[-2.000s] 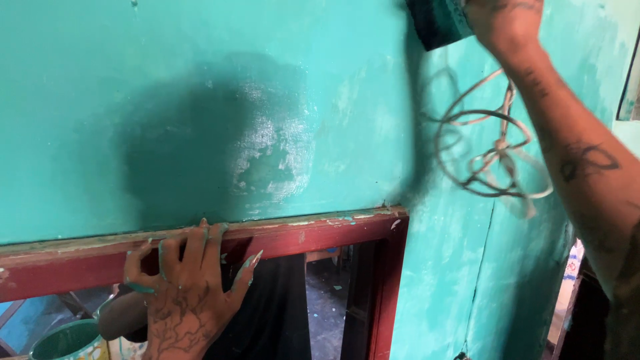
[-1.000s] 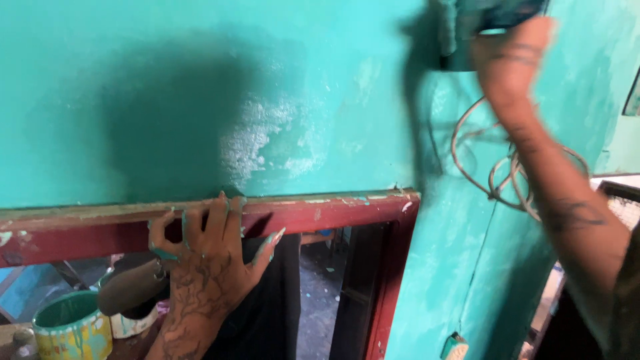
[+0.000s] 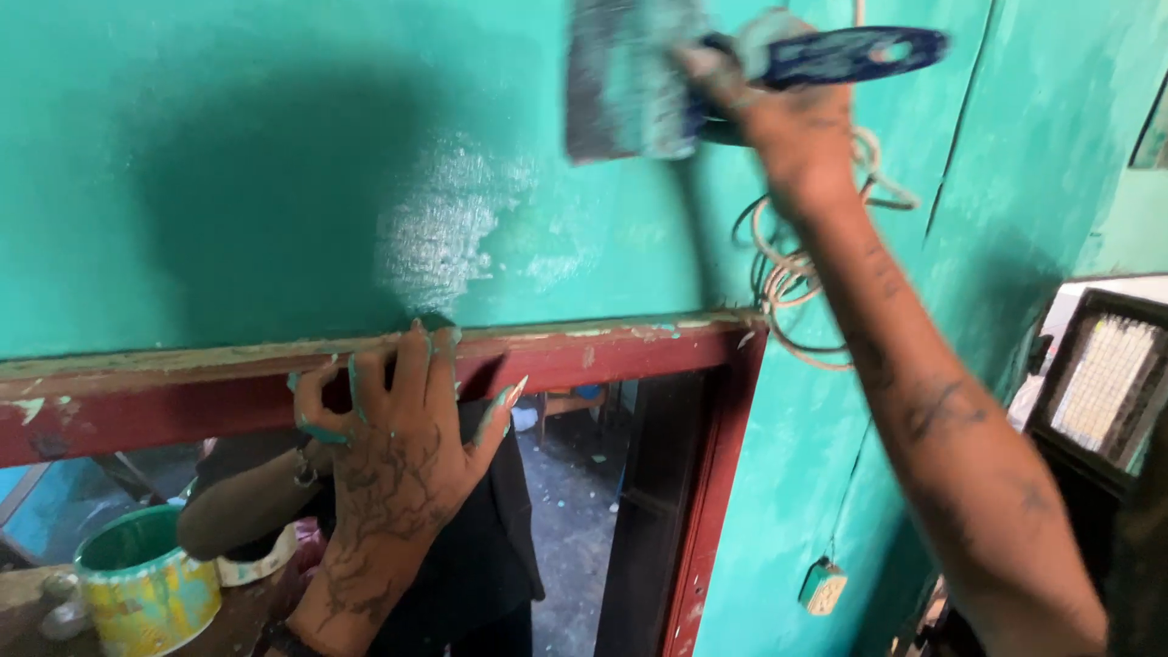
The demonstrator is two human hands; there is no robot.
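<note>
In my right hand (image 3: 776, 109), at the upper right, is a wide scraper or putty knife (image 3: 630, 82) with a dark blue handle. Its broad blade, smeared with pale paint, points left and is blurred against the turquoise wall (image 3: 301, 182); whether it touches the wall I cannot tell. A patch of whitish, shiny marks (image 3: 447, 228) shows on the wall left of and below the blade. My left hand (image 3: 392, 456), paint on its fingers, rests with bent fingers on the top rail of a dark red wooden frame (image 3: 584, 356), gripping no tool.
A coiled cord (image 3: 789, 274) hangs behind my right forearm, and an electrical outlet (image 3: 823, 586) dangles lower down. Below left stands a paint-streaked yellow bucket (image 3: 151, 593). A dark-framed panel (image 3: 1100, 383) is at the right. Through the frame, part of a person in dark clothing (image 3: 465, 538) shows.
My right hand and the scraper have come left across the wall, and the blade now shows broadside. My left hand has stayed on the red rail.
</note>
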